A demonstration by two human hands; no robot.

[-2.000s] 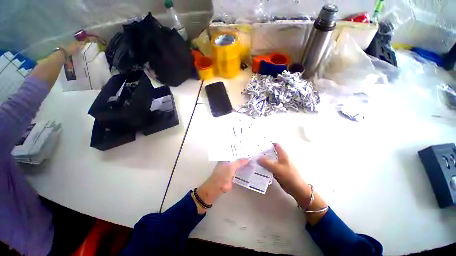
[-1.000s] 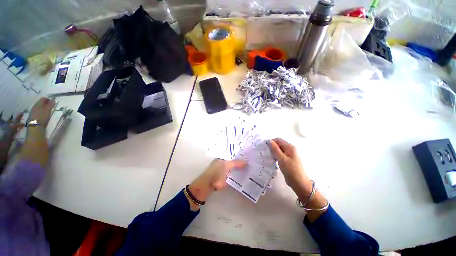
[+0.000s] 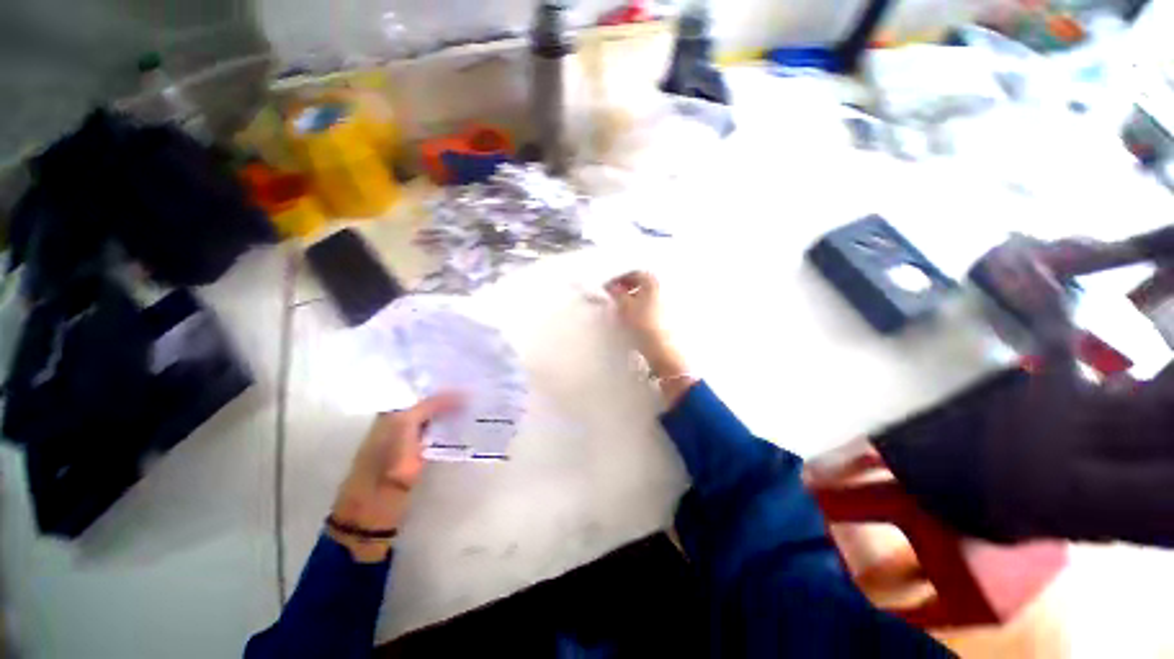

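My left hand point(image 3: 393, 457) holds a fan of white printed cards point(image 3: 470, 367), thumb on top, over the white tabletop. The cards spread up and to the right, with dark print lines at their lower edge. My right hand point(image 3: 640, 315) is away from the cards, to their right, low over the table. Its fingertips are drawn together at a small pale wad point(image 3: 596, 296). Blur hides whether they grip it or only touch it.
A black insert tray point(image 3: 882, 273) lies at right, near another person's dark sleeve point(image 3: 1094, 438) and a red stool point(image 3: 888, 528). A phone point(image 3: 354, 274), silver strips point(image 3: 502, 225) and yellow tape rolls point(image 3: 341, 155) are behind the cards. Black trays point(image 3: 103, 386) stand left.
The view has swung right, bringing in the person and stool at right. My right hand has let go of the cards and moved right to the pale wad. My left hand still holds the fan.
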